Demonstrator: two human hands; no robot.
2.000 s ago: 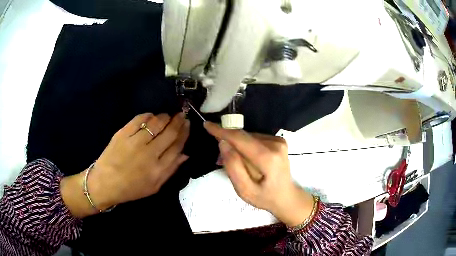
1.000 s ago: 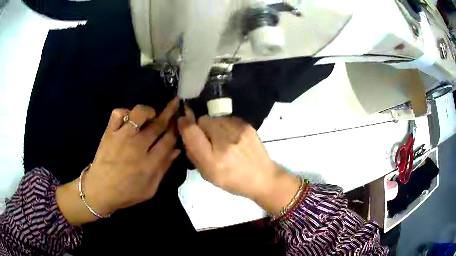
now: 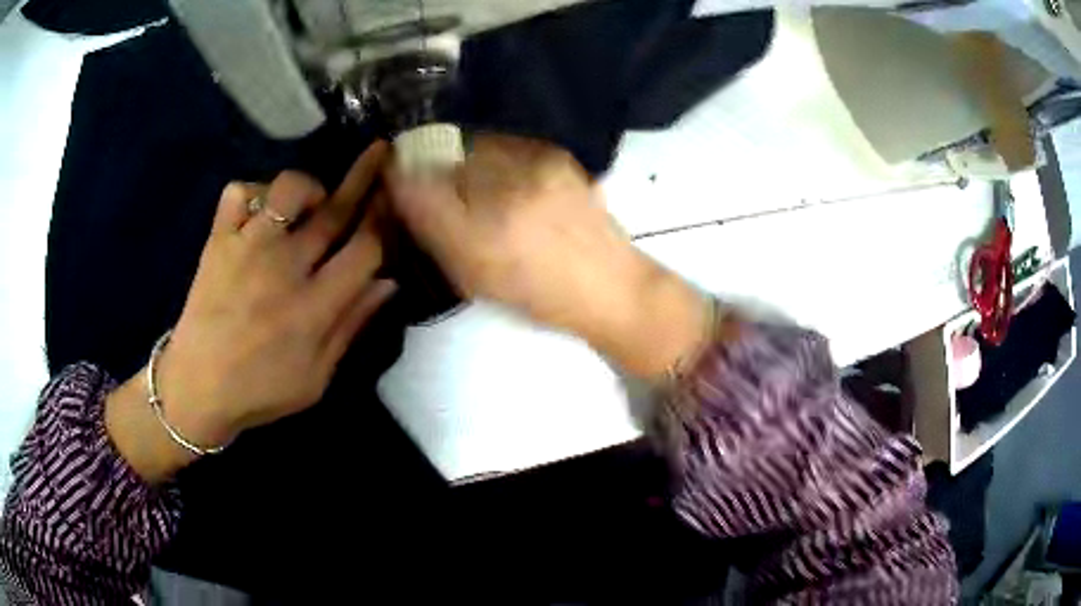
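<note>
A black garment panel [image 3: 130, 213] lies under the machine head and over the front of the table. My left hand [image 3: 285, 296] is palm down on it, with the fingers on the cloth and one finger reaching toward the machine's foot area. My right hand [image 3: 510, 231] is blurred. Its fingertips are at the cloth beside my left fingertips, just below the cream knob [image 3: 429, 148]; what they hold is hidden. The sewing machine head [image 3: 255, 65] is cut off by the top edge. The foot and needle are blurred and mostly hidden.
More black cloth [image 3: 569, 71] lies behind my right hand. Red-handled scissors [image 3: 993, 282] lie at the right table end above a white open tray [image 3: 966, 456] with black pieces. A grey-brown sheet [image 3: 901, 77] lies at the upper right. The white table's [image 3: 759, 284] front edge curves below.
The view has shifted, so the machine head sits higher and further left. The thin metal tool seen earlier in my right hand no longer shows. Both hands have come together at the cloth.
</note>
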